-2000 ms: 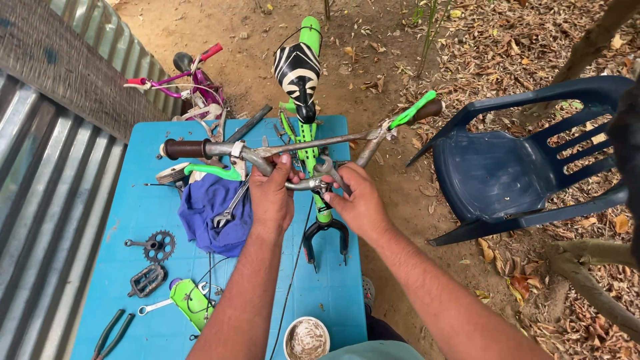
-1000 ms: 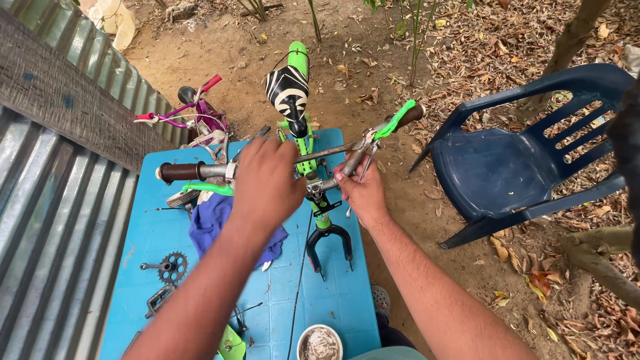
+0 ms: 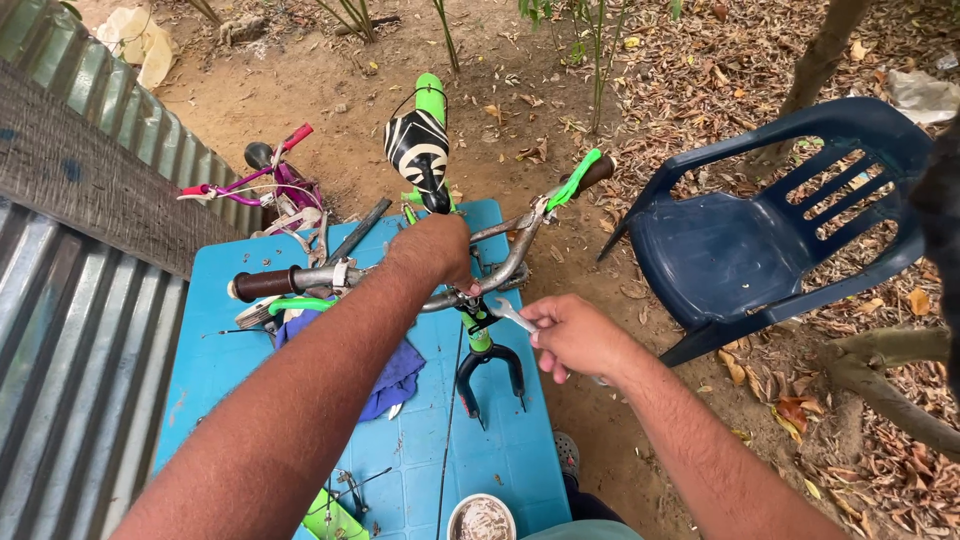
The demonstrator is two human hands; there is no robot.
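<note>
My left hand reaches over the metal bicycle handlebar, its thumb at the stem clamp; its other fingers are hidden from view. My right hand holds a metal open-end wrench, whose jaw is just right of the stem. Below the stem, the black bicycle fork points toward me over the table. A zebra-patterned saddle stands behind my left hand, with a green fender beyond it. The handlebar has a brown grip at left and a green brake lever at right.
The blue table bears a blue cloth, a green part and a bowl at the near edge. A dark blue plastic chair stands right, a corrugated metal wall left. A purple bicycle is behind the table.
My left hand has gone from below the handlebar to over it at the stem. My right hand has drawn back to the right of the stem, with the wrench now plainly visible in it.
</note>
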